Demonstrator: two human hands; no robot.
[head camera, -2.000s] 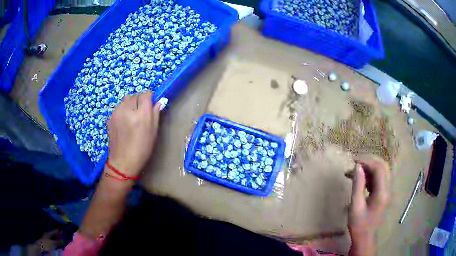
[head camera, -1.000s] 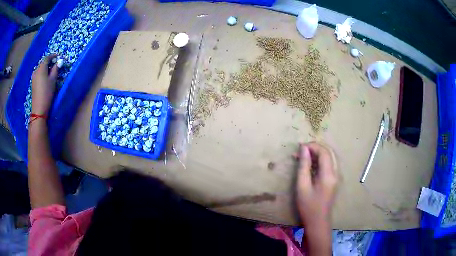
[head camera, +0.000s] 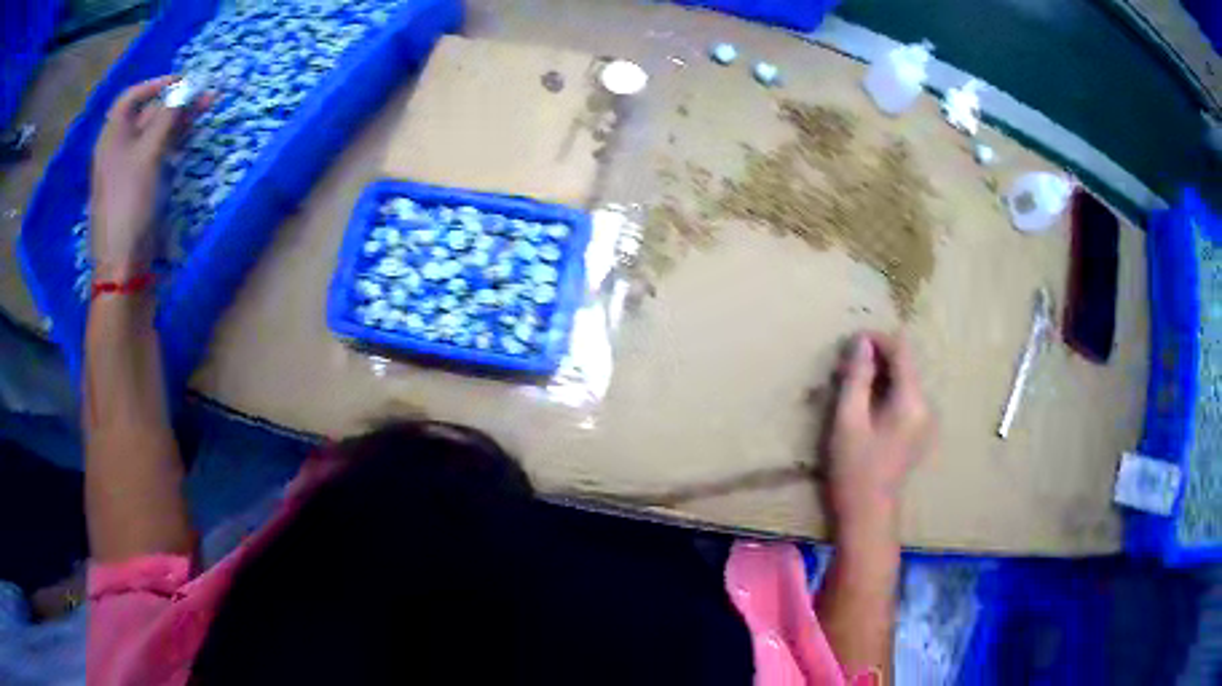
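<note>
My left hand (head camera: 131, 168) is over the left part of the large blue tote (head camera: 315, 114) heaped with small blue-and-white parts (head camera: 261, 87). A white spot shows at its fingertips; I cannot tell if it is a held part or a finger covering. My right hand (head camera: 878, 422) is low over the bench with thumb and forefinger curled close together; whether they pinch anything is too blurred to tell. The small blue tray (head camera: 460, 355), full of the same parts, lies between my hands. A loose pile of brass-coloured pins (head camera: 838, 194) lies beyond my right hand.
A lighter cardboard square (head camera: 483, 121) lies behind the tray, with a white disc (head camera: 623, 77) at its corner. At the right are white bottles (head camera: 898, 78), crumpled tissue (head camera: 962, 105), a dark phone (head camera: 1092, 275), a thin silvery rod (head camera: 1025, 365) and another blue bin (head camera: 1163, 442).
My left hand has moved from the tote's inner edge to its far left part. My right hand stays low over the bench, thumb and forefinger curled. The camera view has shifted and turned.
</note>
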